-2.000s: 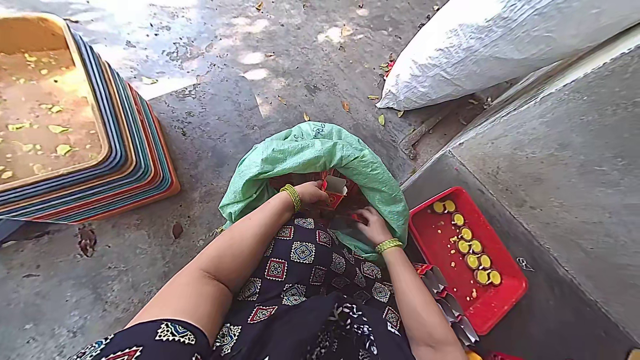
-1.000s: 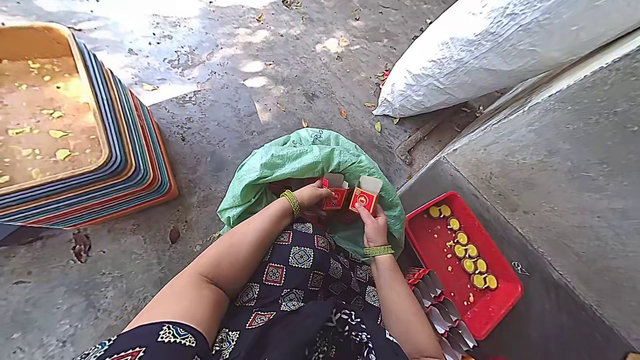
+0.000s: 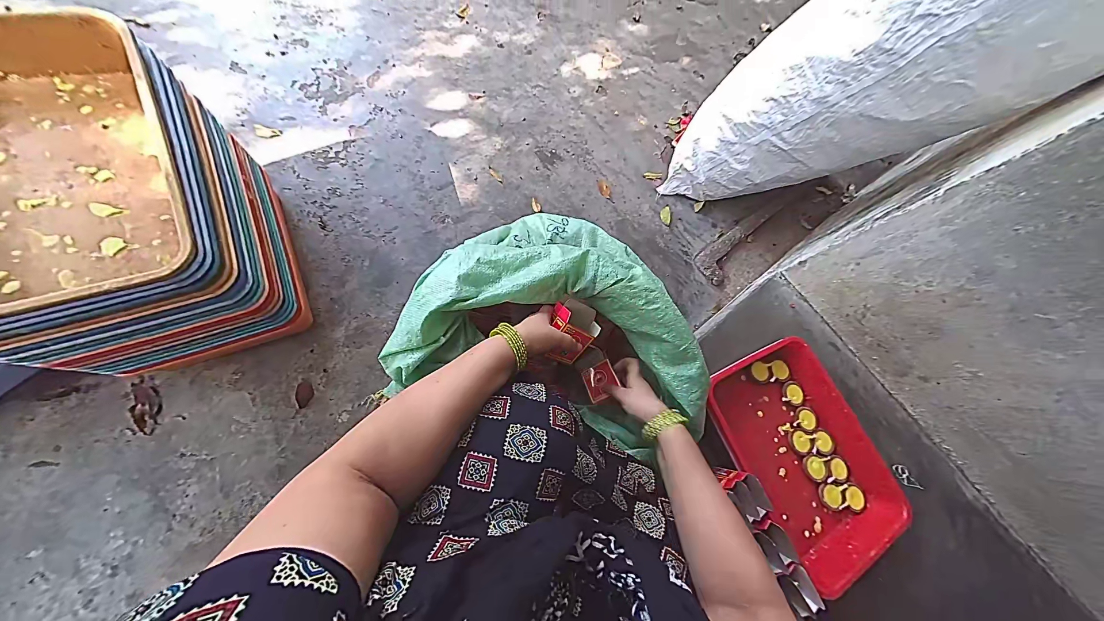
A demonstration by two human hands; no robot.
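Observation:
A green woven sack [image 3: 552,250] stands between my knees with its mouth rolled open, and both hands are at its opening. My left hand [image 3: 549,335] holds a small red cardboard box [image 3: 571,329] with its flap up. Just below and to the right, my right hand [image 3: 636,390] grips a second red box [image 3: 599,379] by its side. The lower inside of the sack is mostly hidden by my hands and the boxes. Several more open boxes [image 3: 780,548] stand in a row beside my right forearm.
A red plastic tray [image 3: 862,561] on the right holds several small round yellow-topped pieces [image 3: 815,442]. A stack of coloured trays [image 3: 285,285] stands at the left. Upper right, a large white sack [image 3: 802,112] lies beside a low concrete wall [image 3: 966,285]. Dry leaves dot the concrete floor.
One second ago both boxes were held side by side, roughly level, at the sack's mouth. Now my right hand and its box are lower than my left.

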